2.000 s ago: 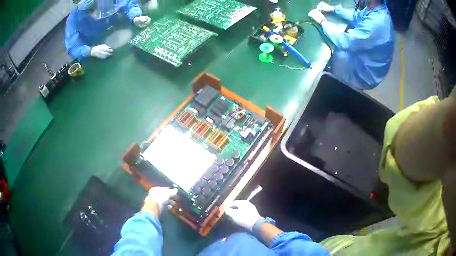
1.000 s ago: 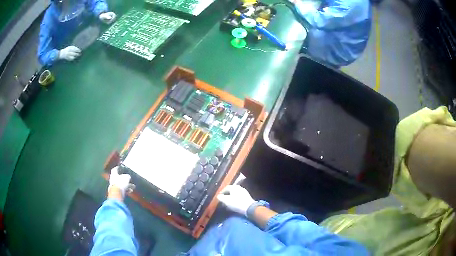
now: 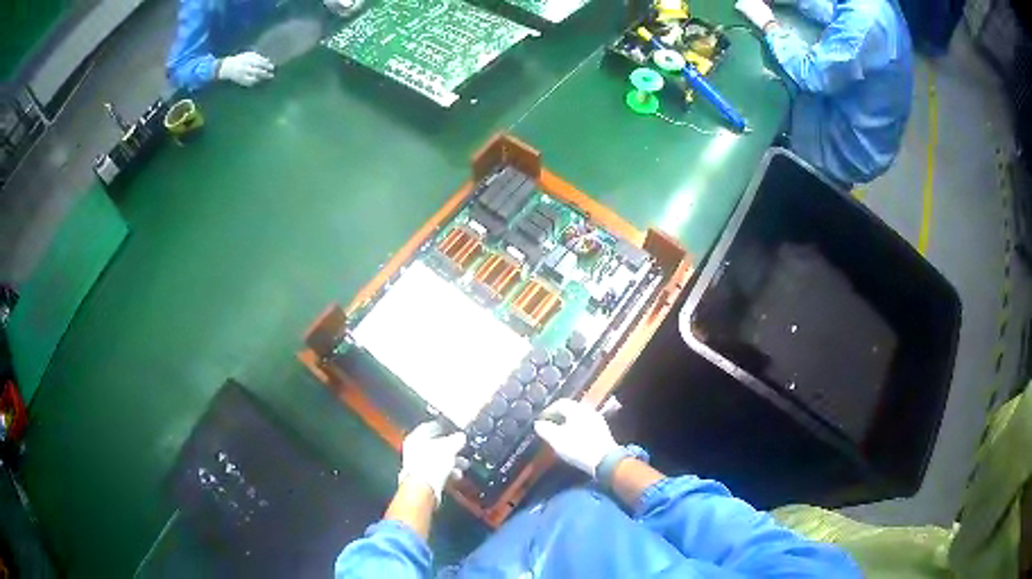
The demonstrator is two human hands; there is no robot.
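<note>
A green circuit board [image 3: 578, 320] lies parts side up in an orange fixture [image 3: 379, 417] with raised corner blocks. The board carries a bright white-silver block [image 3: 441, 343], three copper coils [image 3: 497, 276] and clustered black cylinders [image 3: 524, 398]. My left hand [image 3: 431, 458], white gloved, is at the board's near left edge, its fingertips partly hidden at the rim. My right hand [image 3: 576, 434], white gloved with a wrist band, touches the near right side by the black cylinders. Whether either hand grips the board cannot be told.
A deep black bin [image 3: 724, 368] stands right of the fixture. A black flat cover [image 3: 243, 486] lies at the lower left. Another green board [image 3: 430, 48], spools [image 3: 645, 89] and a tool box are farther back. Two people in blue sit across; a yellow-green sleeve shows at right.
My left hand has moved from the fixture's left corner to the near edge. My right hand has moved from the fixture's outer side onto the board's near right edge. The camera view has shifted.
</note>
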